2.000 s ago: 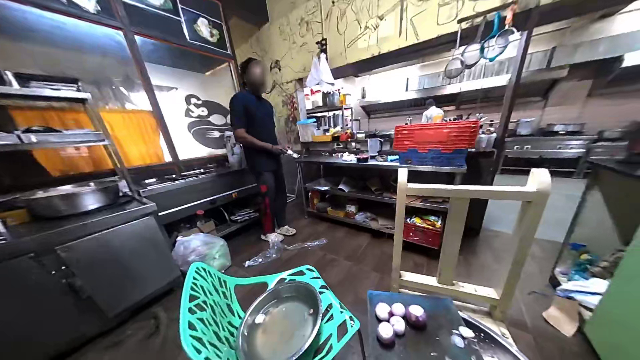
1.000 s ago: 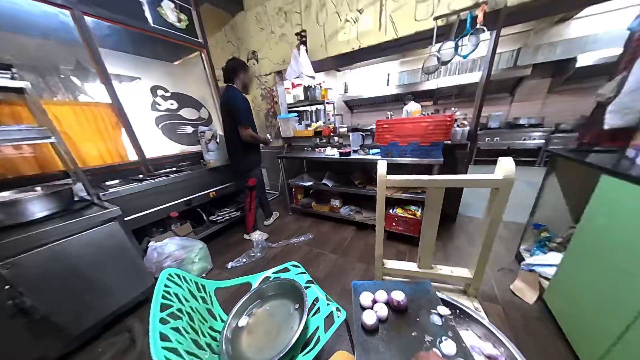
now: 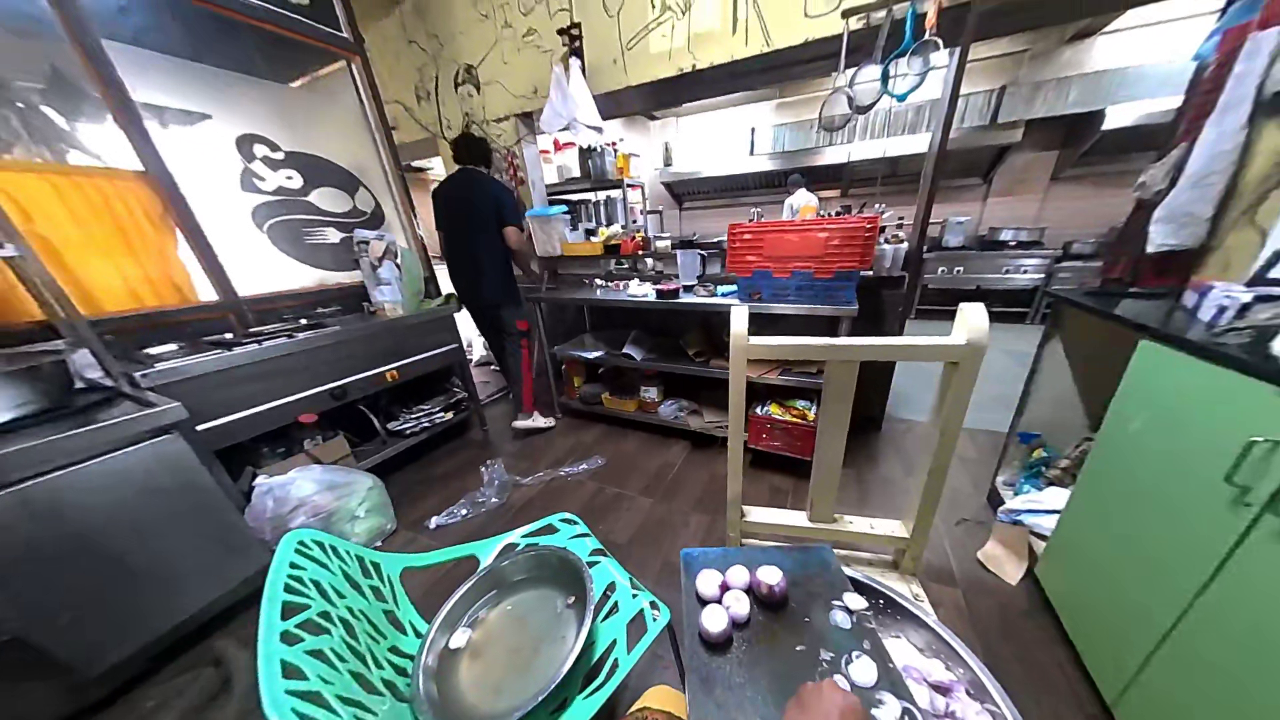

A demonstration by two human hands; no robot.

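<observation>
Part of a bare hand, seemingly my right hand (image 3: 825, 700), shows at the bottom edge, over the lower part of a dark cutting board (image 3: 765, 665). Its fingertips and anything it holds are hidden. Several peeled purple onions (image 3: 737, 606) sit together at the board's upper left. Cut onion pieces (image 3: 861, 670) lie to the right of the hand. Beyond the board's right edge, a wide metal tray (image 3: 975, 665) holds sliced onion (image 3: 935, 680). My left hand is not seen. A yellow item (image 3: 660, 700), cut off by the frame, is left of the board.
A green plastic chair (image 3: 330, 620) at left bears a metal basin (image 3: 430, 660) of cloudy liquid. A cream wooden chair frame (image 3: 850, 350) rises behind the board. A person in dark clothes (image 3: 480, 240) stands near the steel worktable (image 3: 600, 297). A plastic bag (image 3: 320, 505) lies on the floor.
The person in dark clothes has turned their back and moved away toward the rear. Part of a hand now shows over the board's lower edge. The view has shifted.
</observation>
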